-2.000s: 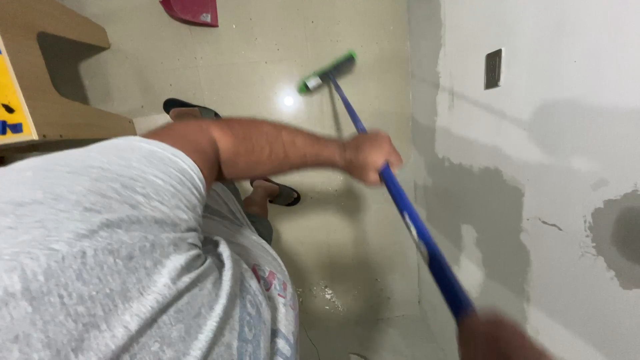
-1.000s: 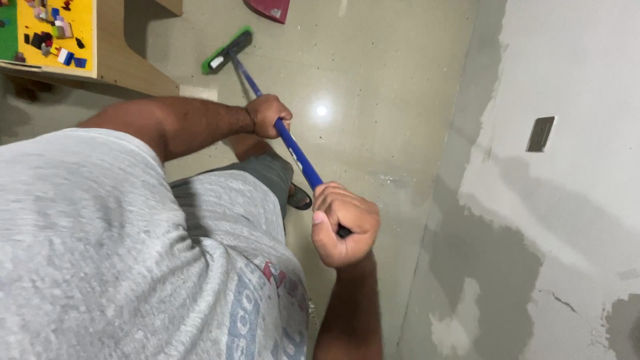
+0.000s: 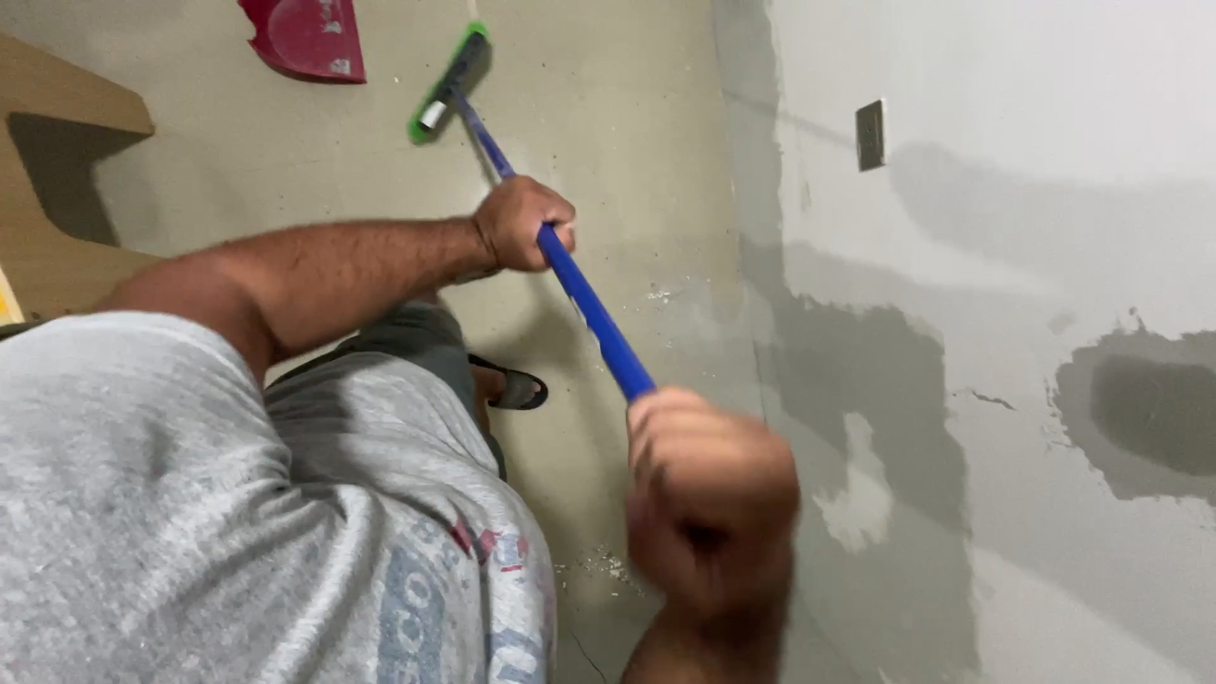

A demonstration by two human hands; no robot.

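Observation:
My left hand [image 3: 524,223] is closed around the middle of a broom's blue handle [image 3: 594,313]. Lower in the view, my right hand [image 3: 712,489], blurred, grips the same handle near its upper end. The handle slants up and left to the broom head [image 3: 451,84], dark with green edges, on or just above the floor; contact cannot be told. To the left of the broom head lies a red dustpan [image 3: 309,38], partly cut off by the frame. White bits of debris [image 3: 608,565] are scattered on the pale floor, with a few more [image 3: 660,294] near the wall.
A wall [image 3: 1007,237] with grey patches, a crack and a recessed electrical box [image 3: 870,136] runs along the right. Wooden furniture [image 3: 71,90] with a cut-out stands at the left. One sandalled foot [image 3: 521,389] shows beside my torso.
The broom head has moved from the left of the dustpan to its right since one second ago; two seconds ago it was also on the right. Both hands have kept hold of the handle.

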